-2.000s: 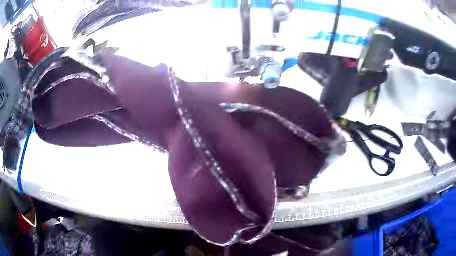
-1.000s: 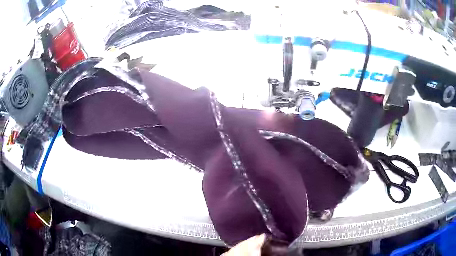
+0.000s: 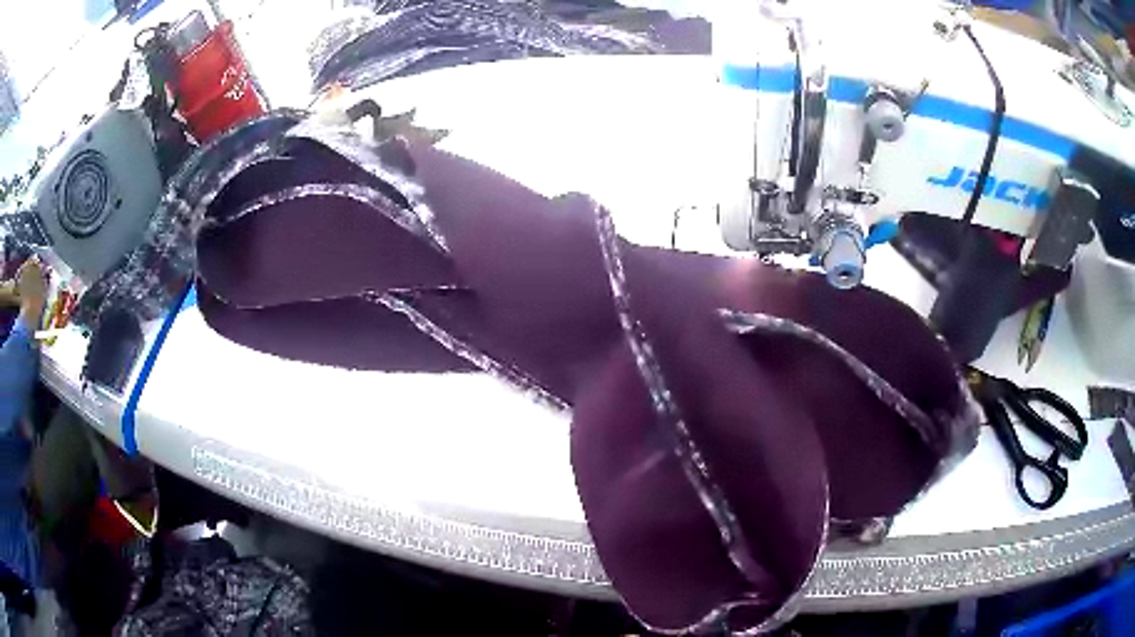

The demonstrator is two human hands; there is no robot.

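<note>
Dark purple lined panels (image 3: 697, 411) with plaid edging along their seams lie twisted across the white table (image 3: 373, 429). Their right part lies in front of the presser foot and needle area (image 3: 790, 230), and one rounded end hangs over the front edge. The left part rests on plaid fabric (image 3: 162, 249). Neither of my hands is in view.
The white JACK machine head (image 3: 946, 137) stands at the right. Black scissors (image 3: 1039, 436) lie right of the panels. Layered plaid pieces (image 3: 461, 31) lie at the back. A red container (image 3: 214, 81) stands by a grey round-vented machine end (image 3: 87, 193). Another person's hand (image 3: 31, 284) shows far left.
The camera view has shifted, bringing the table's left side further in. The hand at the bottom edge by the purple panel one second ago is gone. The panels lie in much the same shape.
</note>
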